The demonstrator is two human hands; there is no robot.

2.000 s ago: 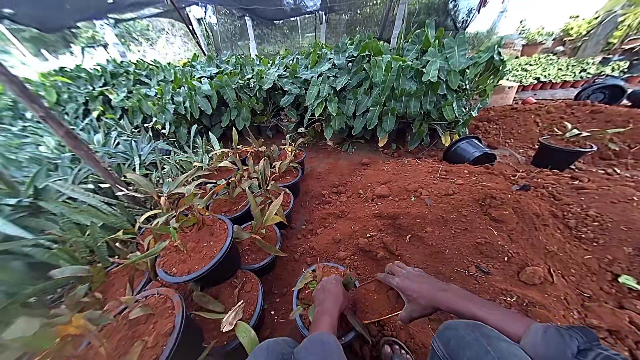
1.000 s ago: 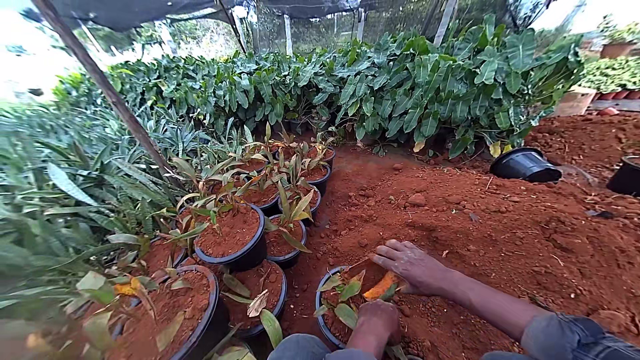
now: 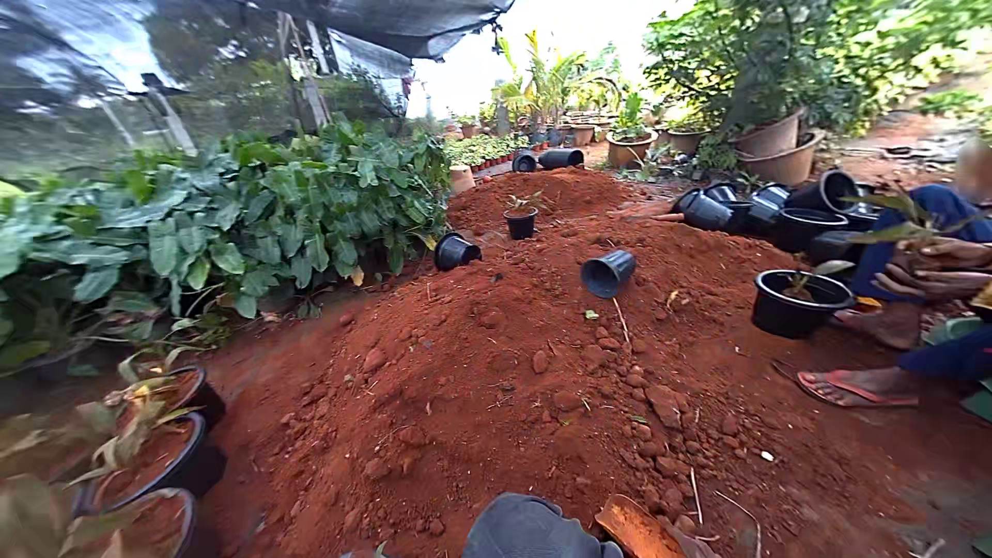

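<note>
Neither my left hand nor my right hand shows in the head view. My clothed knee [image 3: 531,527] is at the bottom edge, beside an orange-brown curved piece [image 3: 639,527] lying on the soil. Ahead rises a mound of red soil [image 3: 480,364]. On it an empty black plastic pot [image 3: 608,273] lies on its side, and another black pot [image 3: 456,252] lies tipped at the mound's left edge. A small black pot with a plant [image 3: 521,222] stands upright farther back. Potted plants with drooping leaves [image 3: 167,457] stand at the lower left.
At the right a co-worker's hands [image 3: 942,267] hold a leafy plant, above a sandalled foot [image 3: 860,386]. A black pot with a plant [image 3: 798,304] stands near that person. Black pots [image 3: 806,225] are heaped behind. Broad-leaved green plants [image 3: 232,217] line the left.
The view has swung to the right. Both my hands, earlier at a black pot with a leafy plant near my knees, have gone out of view, and so has that pot.
</note>
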